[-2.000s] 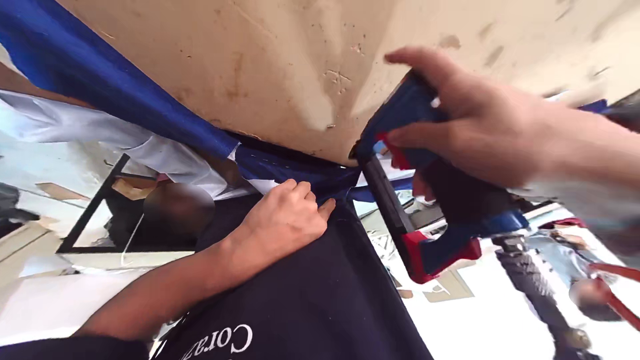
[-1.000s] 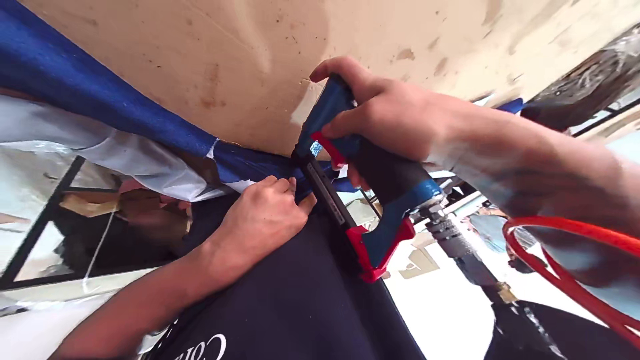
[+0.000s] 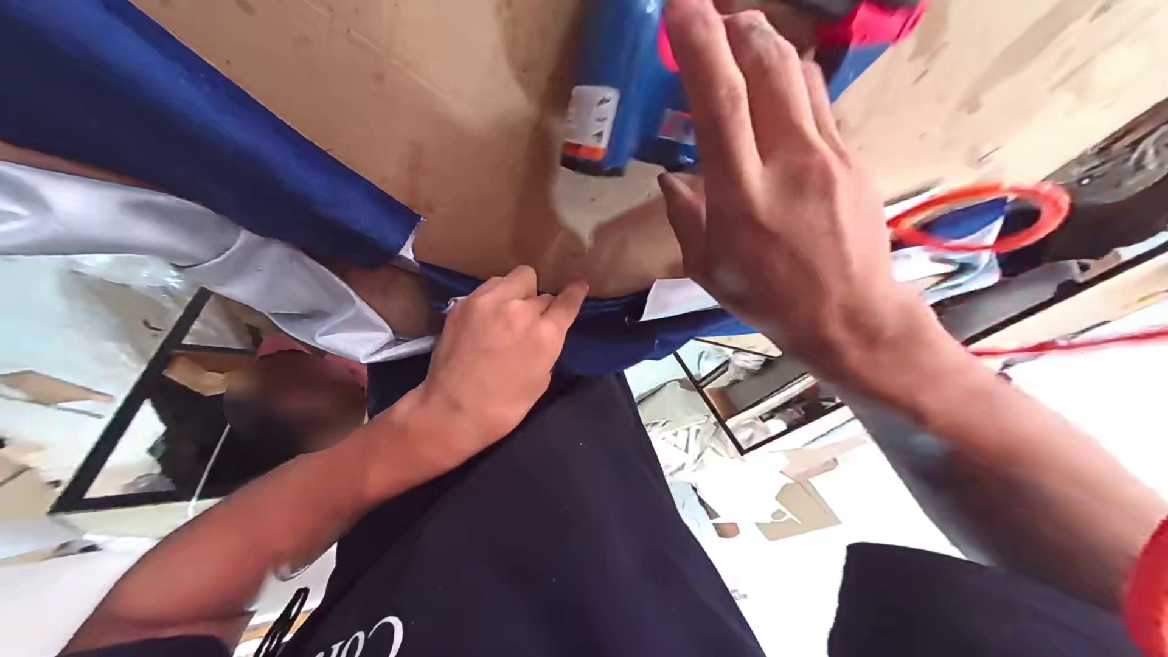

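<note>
My left hand [image 3: 502, 351] grips the blue fabric [image 3: 607, 333] at the near edge of a tan wooden panel [image 3: 465, 137], its thumb and fingertips at the fold. A white piece of the fabric's backing [image 3: 675, 299] shows to the right of it. At the top of the view a blue and red pneumatic staple gun [image 3: 598, 109] lies on the panel, partly cut off by the frame. My right hand [image 3: 785, 173] is over the tool with its fingers stretched out and its thumb apart; whether the fingertips touch the tool is unclear.
Red air hose [image 3: 1049, 214] loops at the right edge of the panel. Silvery-white cloth [image 3: 182, 228] and blue fabric hang over the left edge. Below are a black metal frame [image 3: 128, 401], a person [image 3: 297, 397], and cardboard scraps [image 3: 803, 511] on the floor.
My right hand has moved from the panel's near edge, where it held the staple gun, up over the panel. The tool is now on the panel. My left hand stays at the fabric edge.
</note>
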